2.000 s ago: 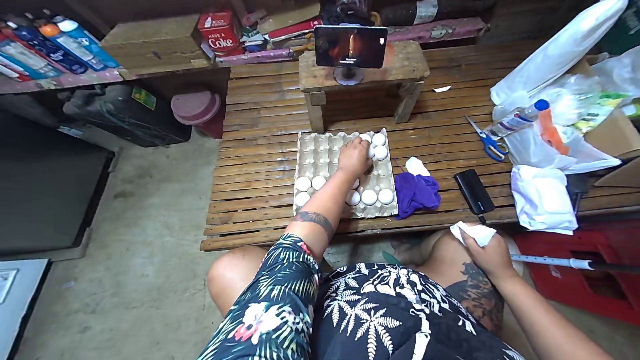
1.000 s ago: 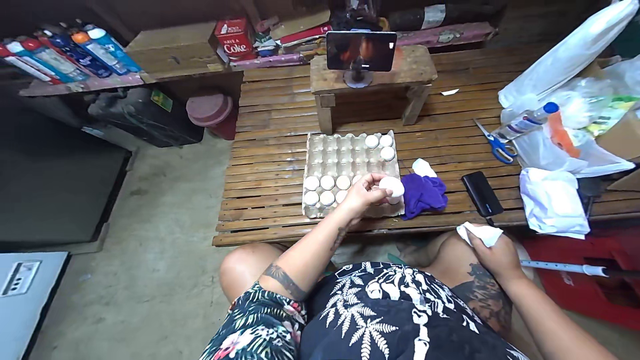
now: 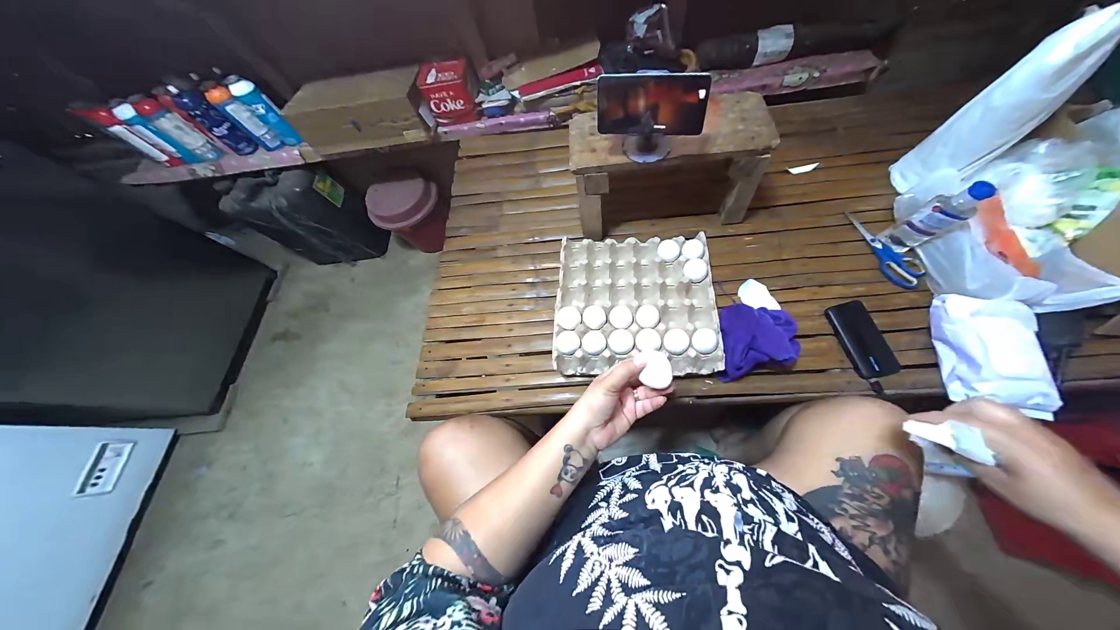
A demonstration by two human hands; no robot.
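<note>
Between the fingertips of my left hand (image 3: 623,402) is a white egg (image 3: 655,371), held just past the near edge of a cardboard egg tray (image 3: 612,273). Two near rows of the tray hold several white eggs (image 3: 620,341), and a few more sit in its far right corner. My right hand (image 3: 997,437), by my right thigh, grips a crumpled white tissue (image 3: 954,439). A purple cloth (image 3: 758,339) touches the tray's right side, with a white crumpled piece (image 3: 758,295) behind it.
A small wooden stool (image 3: 674,144) bearing a phone on a stand (image 3: 654,105) is behind the tray. To the right lie a black power bank (image 3: 862,339), blue-handled scissors (image 3: 892,261), a clear bottle (image 3: 941,214) and plastic bags (image 3: 997,350) on the slatted bamboo table (image 3: 499,262).
My left hand has gone from inside the tray to its near edge, lifting out an egg. My right hand, still with the tissue, has shifted right, off the thigh.
</note>
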